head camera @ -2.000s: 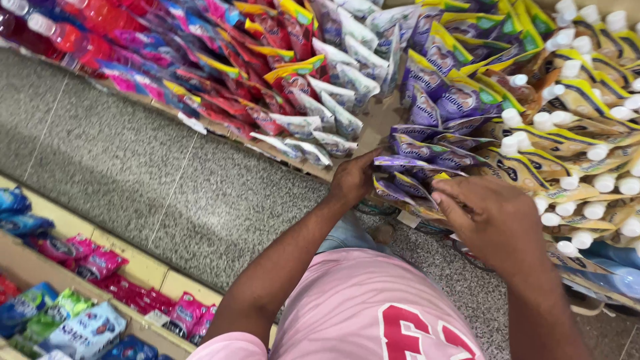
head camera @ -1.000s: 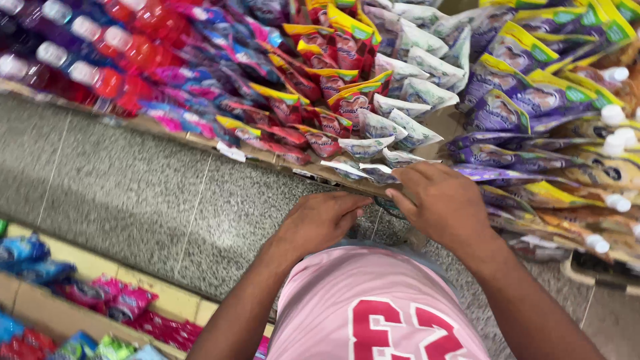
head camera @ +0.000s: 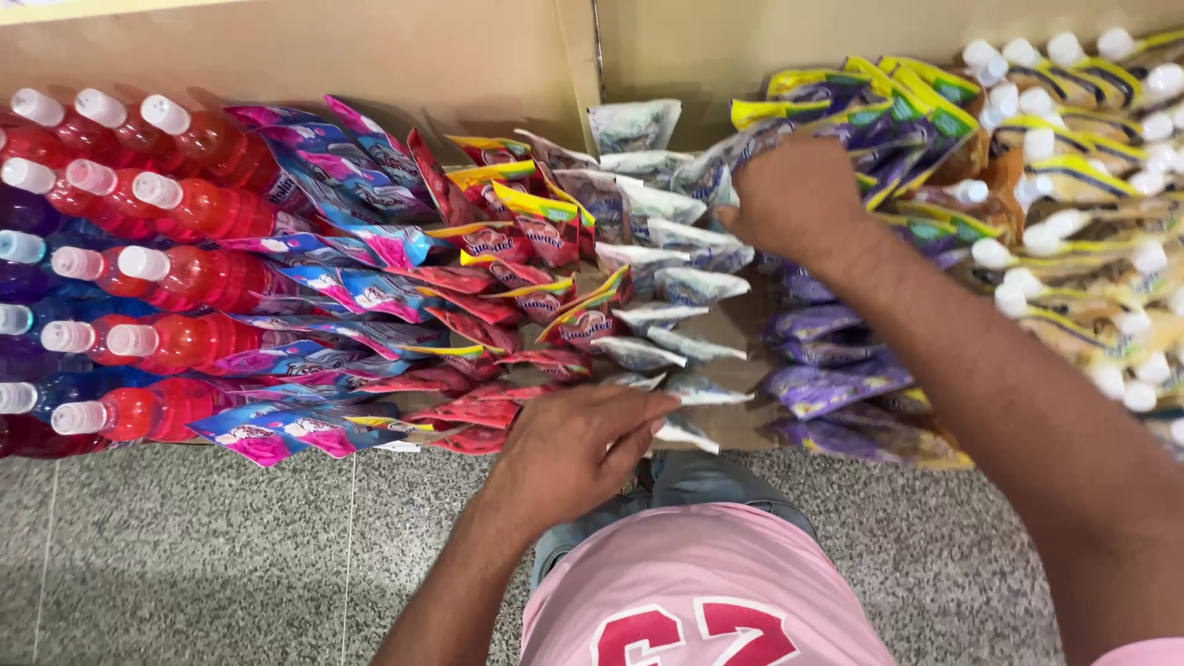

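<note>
My left hand (head camera: pixel 578 449) rests at the front ends of the white pouches (head camera: pixel 689 287), its fingers bent near one pouch; whether it grips one cannot be told. Farther back, my right hand (head camera: pixel 795 199) reaches down at a pale pouch (head camera: pixel 726 166) beside the purple pouches with yellow tops (head camera: pixel 906 120); its fingertips are partly hidden. Red Suavitel pouches (head camera: pixel 546 305) stand left of the white ones. Purple pouches (head camera: pixel 828 384) lie in a column right of a strip of bare shelf (head camera: pixel 735 416).
Pink and blue pouches (head camera: pixel 342 287) and red bottles with white caps (head camera: pixel 185 268) fill the left of the shelf. Tan pouches with white caps (head camera: pixel 1073 240) stand on the right. A beige back panel (head camera: pixel 370 55) rises behind. Speckled floor (head camera: pixel 203 546) lies in front.
My right hand has moved from the shelf's front edge toward the back of the rows. My left hand is now at the front of the white pouches. The view has turned and shifted.
</note>
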